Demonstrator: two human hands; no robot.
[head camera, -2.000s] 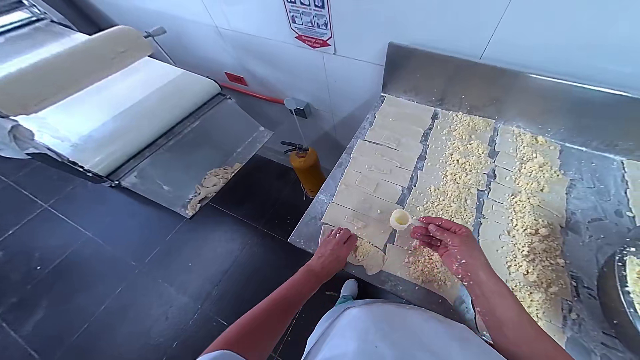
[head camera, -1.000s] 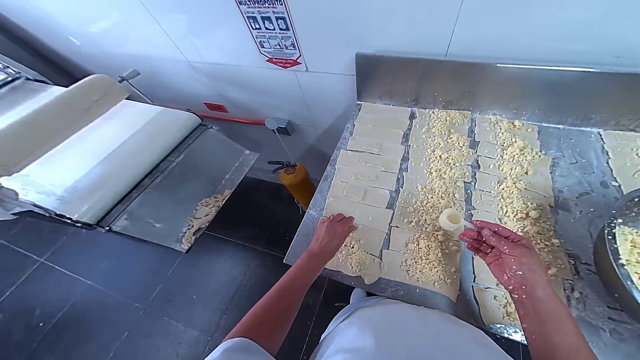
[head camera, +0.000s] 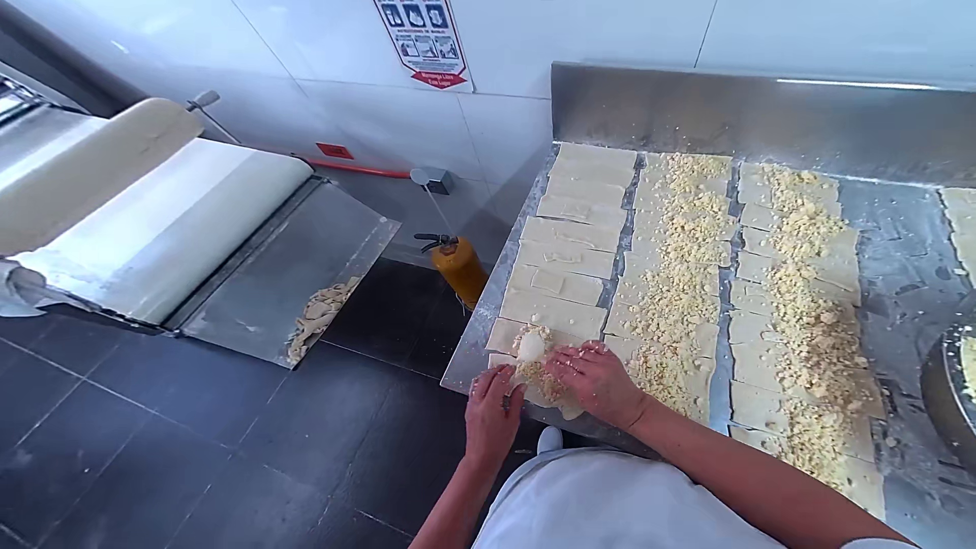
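Note:
Flat dough pieces (head camera: 564, 306) overlap in columns on a floured metal table (head camera: 888, 229). Crumbled pale filling, which looks like cheese, lies along the middle column (head camera: 682, 263) and the right column (head camera: 808, 335). My right hand (head camera: 598, 381) is low over the near end of the left column, holding a small pale scoop (head camera: 531, 347), its bowl over crumbs on the dough. Beside it, my left hand (head camera: 494, 404) rests its fingertips on the edge of the nearest dough piece, holding nothing that shows. Crumbs (head camera: 543, 381) lie between the two hands.
A dough sheeter with a belt (head camera: 175, 221), a rolled dough sheet (head camera: 99, 168) and scraps (head camera: 324, 309) on its end tray stands left. A yellow fire extinguisher (head camera: 459, 267) is by the wall. A metal bowl (head camera: 942, 396) sits at the right edge; a metal backsplash (head camera: 747, 122) lines the table's back.
My right hand has moved left with the scoop, from beside the middle column to the near end of the left column. Crumbs now lie on the dough under the scoop.

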